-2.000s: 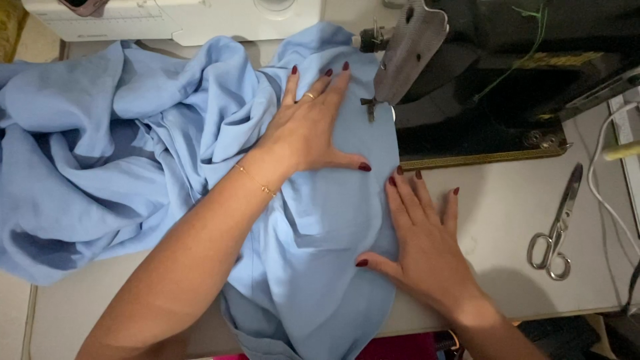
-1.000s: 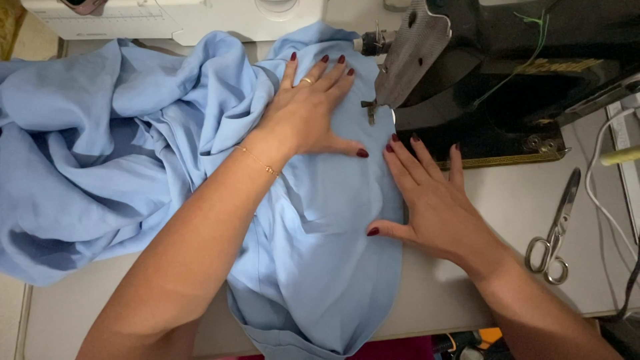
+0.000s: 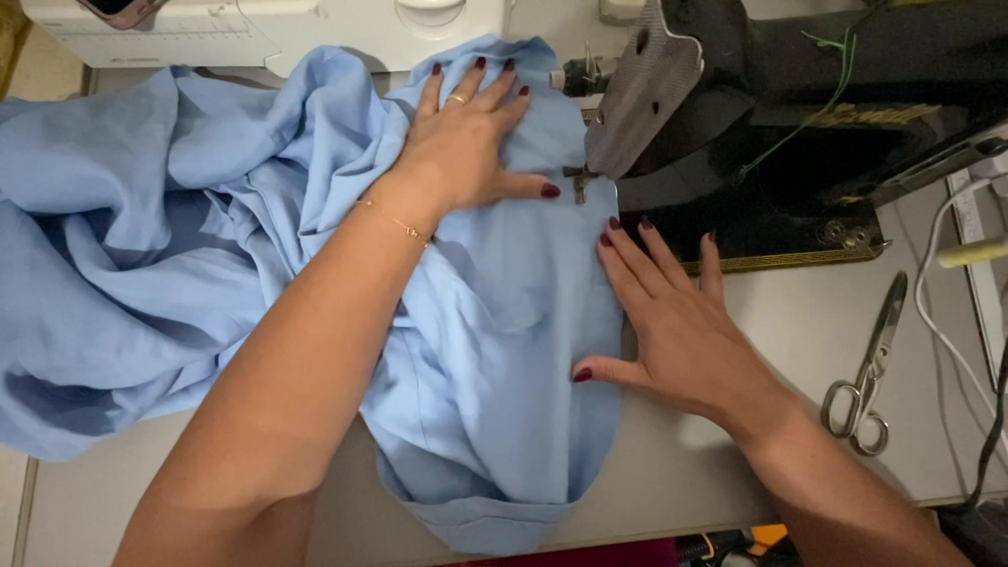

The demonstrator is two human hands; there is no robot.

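Note:
Light blue fabric (image 3: 520, 315) lies across the table, bunched at the left, its right edge under the presser foot (image 3: 580, 183) of a black sewing machine (image 3: 787, 157). My left hand (image 3: 461, 150) rests flat on the cloth left of the foot, fingers spread, thumb pointing toward the foot. Below and right of the foot, my right hand (image 3: 669, 315) lies at the cloth's edge, with the thumb and index fingertip on the fabric and the other fingers over the machine bed. Neither hand grips the cloth. The needle cannot be made out.
Metal scissors (image 3: 865, 378) lie on the table (image 3: 795, 315) at the right, near a white cable (image 3: 941, 315). A white machine (image 3: 339, 31) stands along the back, with a phone (image 3: 122, 9) on it. Green thread (image 3: 803, 122) hangs over the black machine.
Compared with two seconds ago, the fabric at the foot has moved a little away from me. My right hand has shifted slightly up along the cloth's edge. My left hand stays spread on the cloth.

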